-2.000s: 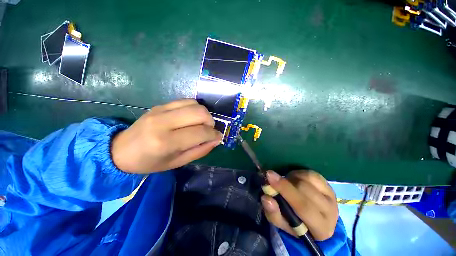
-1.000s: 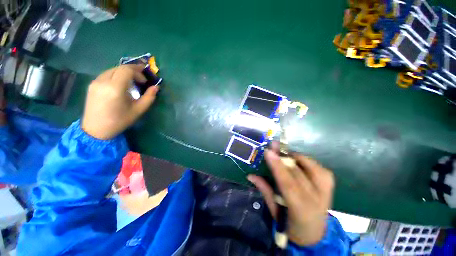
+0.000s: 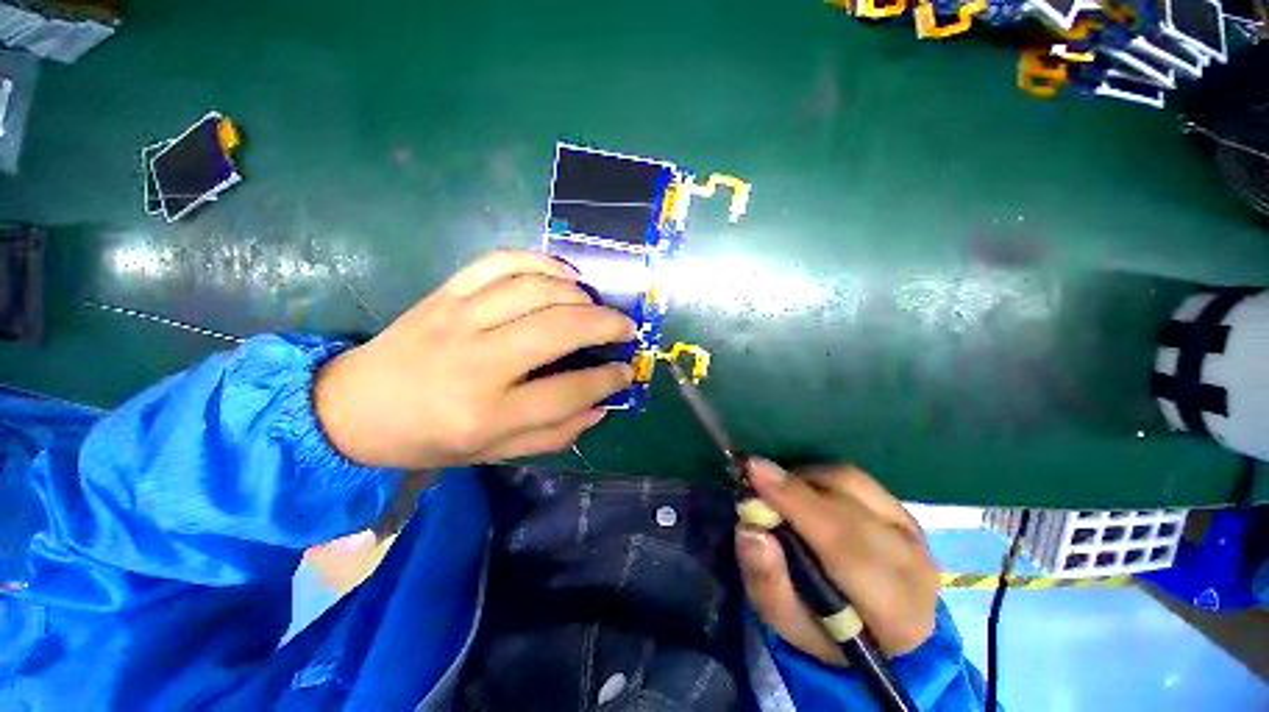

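Observation:
A blue strip of boards [image 3: 650,285] lies on the green mat, with dark LCD screens [image 3: 610,198] at its upper and middle positions and orange flex cables on its right. My left hand [image 3: 473,365] presses a dark screen, mostly hidden by the fingers, at the lowest board. My right hand [image 3: 852,549] holds the soldering iron [image 3: 707,415], its tip at the amber tail by the lowest board; exact contact is unclear. Thin solder wire [image 3: 167,323] runs toward my left sleeve. A stack of loose screens [image 3: 195,170] lies at the upper left.
A pile of board strips [image 3: 1141,56] is at the upper right. The white tub with black checked tape [image 3: 1225,365] stands at the right edge. A component tray [image 3: 1113,543] sits below the bench's front edge, beside the dark cord [image 3: 996,612].
My left hand has moved from the loose screens back to the lowest board, now with a screen under its fingers. The iron tip is again beside that board. The camera view has shifted.

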